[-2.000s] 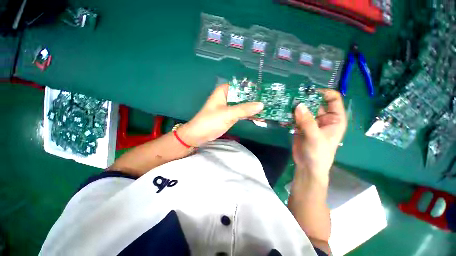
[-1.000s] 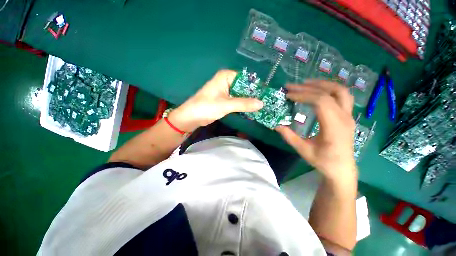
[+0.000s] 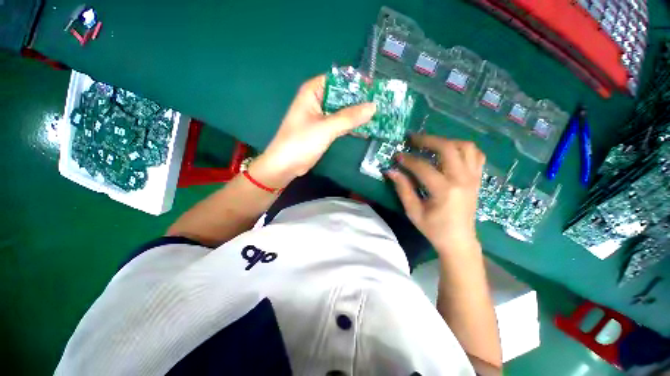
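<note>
My left hand [image 3: 312, 125] holds green circuit boards [image 3: 391, 110] joined side by side, thumb on top, raised over the mat. My right hand [image 3: 437, 183] is just below and right of them, fingers bent around a small green board [image 3: 383, 156] low over the mat; the fingers hide part of it. More green boards with upright leads [image 3: 514, 202] lie right of my right hand. A clear plastic holder [image 3: 477, 71] with several small silver-white modules with red edges lies beyond my hands. Blue-handled cutters [image 3: 572, 147] lie right of the holder.
A large heap of boards [image 3: 624, 183] is at the right. A red foam tray [image 3: 566, 48] with rows of small modules is upper right. A white bin [image 3: 173, 165] of green boards stands left, beside a red stool [image 3: 213, 158]. Small red-and-white parts [image 3: 86, 26] lie upper left.
My left hand has lifted its boards up and away from my right hand. My right hand has moved down and left to a small board, uncovering the boards with leads at the right.
</note>
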